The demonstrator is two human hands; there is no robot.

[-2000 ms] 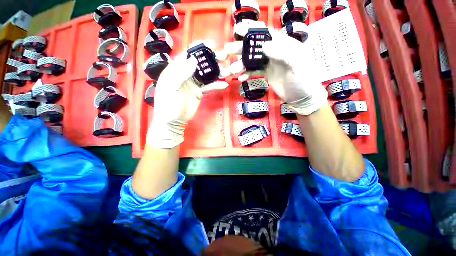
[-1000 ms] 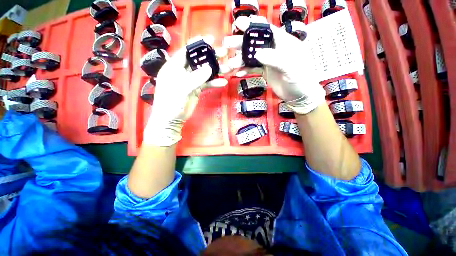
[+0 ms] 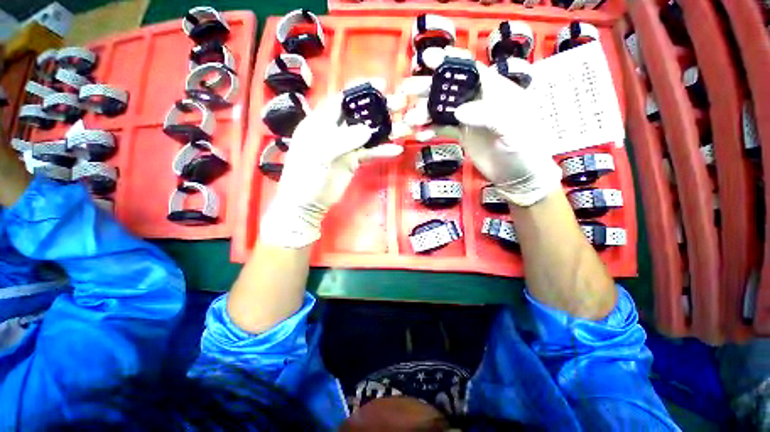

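My left hand, in a thin white glove, holds a smartwatch with its lit screen facing me; the thumb lies on the lower screen. My right hand, also gloved, holds a second smartwatch upright, its thumb at the lower screen edge. Both black screens show white icons and short text lines, too small to read. The straps in my hands are mostly hidden by the gloves. Both watches are above the red-orange compartment tray, which holds rows of watches with pale perforated bands.
A white printed sheet lies on the tray's right side. Another watch tray is at left, beside a neighbour's blue sleeve. Stacked trays stand at right. The green bench edge runs in front of me. Boxes are at far upper left.
The view has shifted slightly, so the trays appear lower and further right. Both hands still hold their watches. The screens show a different layout from one second ago, and the left thumb sits lower on its screen.
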